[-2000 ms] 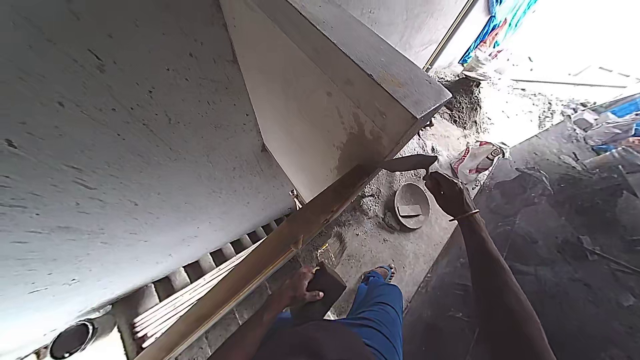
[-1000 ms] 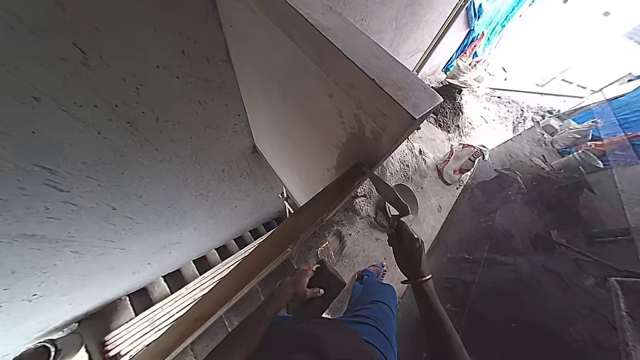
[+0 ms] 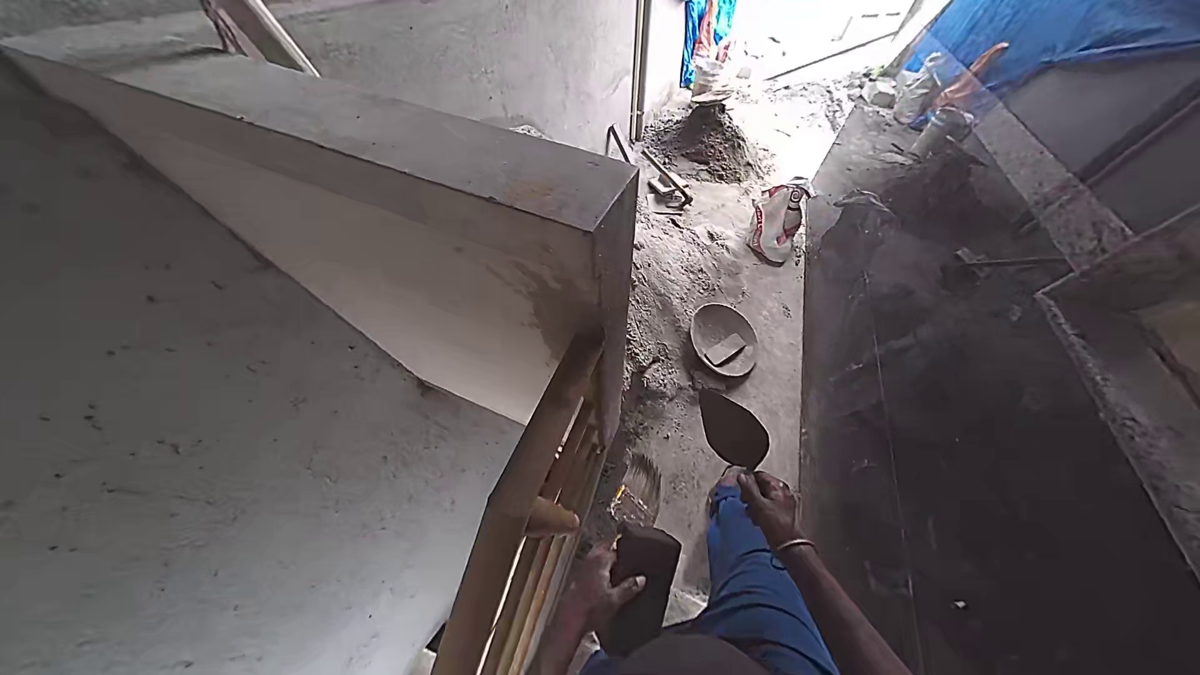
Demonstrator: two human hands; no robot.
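My right hand (image 3: 772, 506) grips the handle of a pointed masonry trowel (image 3: 734, 431), whose dark blade points forward and slightly left over the floor. Lower and to the left, my left hand (image 3: 600, 586) holds a dark rectangular block or float (image 3: 645, 577); its exact kind cannot be told. A flat brush (image 3: 637, 489) with splayed bristles shows just beyond the block; whether the same hand holds it cannot be told. Past the trowel tip, a round pan (image 3: 710, 328) with a small flat piece (image 3: 725, 350) in it rests on the ground.
A wooden railing (image 3: 534, 469) runs close by my left hand and meets a plastered wall end (image 3: 614, 262). Ahead lie a printed sack (image 3: 778, 220), a mortar or sand heap (image 3: 712, 141) and a metal frame piece (image 3: 666, 173). A dark smooth slab (image 3: 1012, 450) spans the right.
The trowel has moved away from the corner where railing and wall meet, back toward my legs. My left hand keeps the dark block. The view has swung a lot.
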